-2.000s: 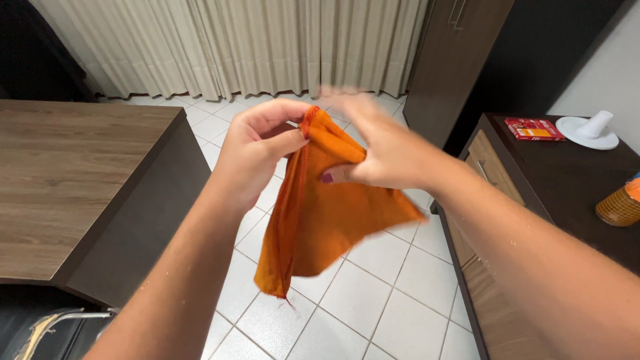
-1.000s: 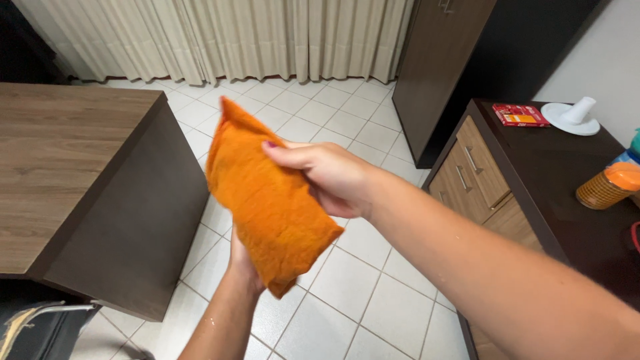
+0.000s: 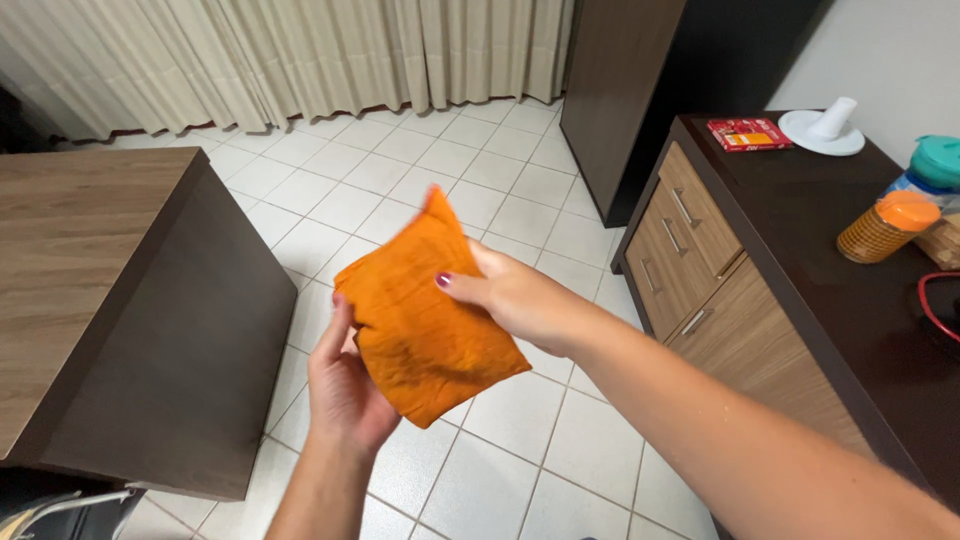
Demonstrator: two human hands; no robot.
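Note:
An orange cloth (image 3: pixel 427 315), gathered into a compact four-cornered shape, is held in the air over the tiled floor. My right hand (image 3: pixel 510 296) grips its right edge, with the thumb on top and the fingers hidden behind. At the lower left, my left hand (image 3: pixel 349 382) supports the cloth from beneath, its thumb against the left edge; the other fingers are mostly out of sight under the fabric.
A wood-topped desk (image 3: pixel 82 217) stands left. On the dark counter (image 3: pixel 795 225) at right are a red box (image 3: pixel 748 135), a white plastic holder (image 3: pixel 825 131), an orange-lidded jar (image 3: pixel 885 226) and a teal-lidded container (image 3: pixel 937 161). Behind them stands a dark cabinet (image 3: pixel 622 97) near beige curtains (image 3: pixel 315 60).
The cloth hung loosely from both hands two seconds ago; now it is gathered into a compact shape. Since one second ago it has turned, and more of my left hand shows.

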